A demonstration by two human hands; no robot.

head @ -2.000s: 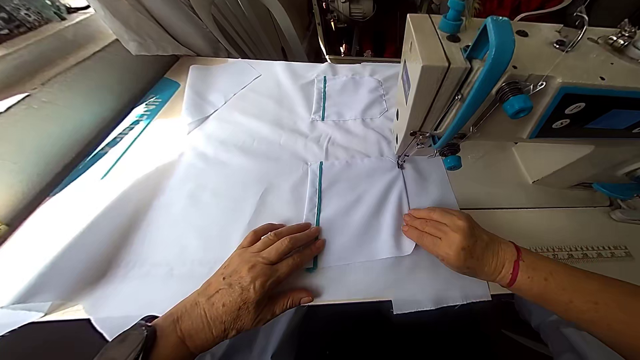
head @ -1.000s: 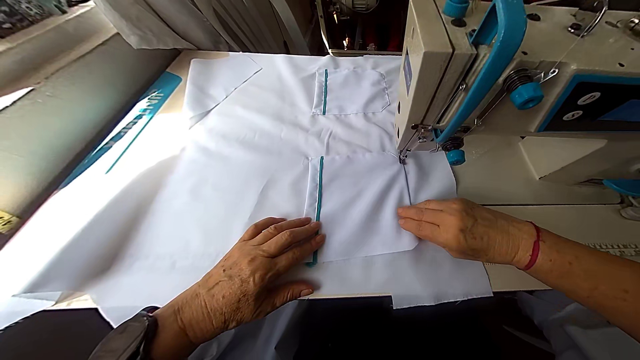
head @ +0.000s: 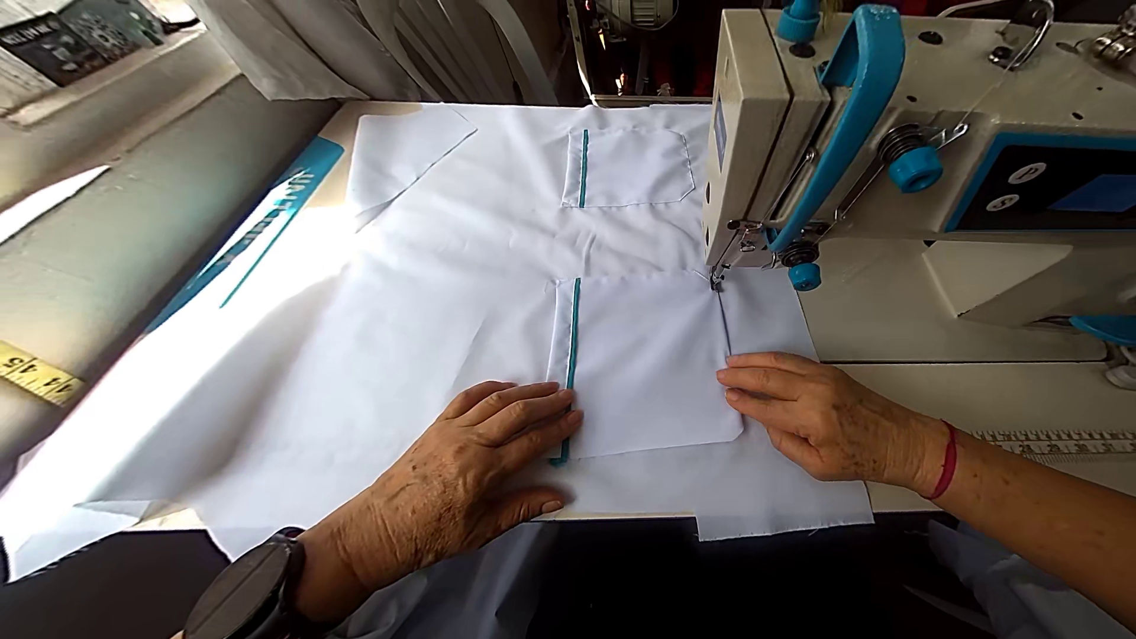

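White fabric [head: 399, 355] lies spread over the sewing table. On it is a large white pocket piece [head: 652, 364] with a teal trim strip [head: 575, 328] along its left side; a smaller pocket [head: 635, 169] with similar trim lies farther back. The sewing machine's presser foot [head: 716, 280] is at the large pocket's far right corner. My left hand [head: 461, 457] rests flat, fingers over the lower part of the teal strip, thumb apart on the fabric. My right hand [head: 816, 413] presses its fingertips on the pocket's right edge; whether it pinches the cloth I cannot tell.
The sewing machine head [head: 763, 133] stands at the back right, with its control panel beside it. A ruler strip [head: 1038, 442] runs along the table at right. A yellow measuring tape [head: 35, 373] lies at far left. A white chair [head: 453, 44] stands behind the table.
Since two seconds ago, my right hand has shifted slightly up along the pocket's right edge. My left hand stays on the teal strip. The fabric has moved little against the presser foot.
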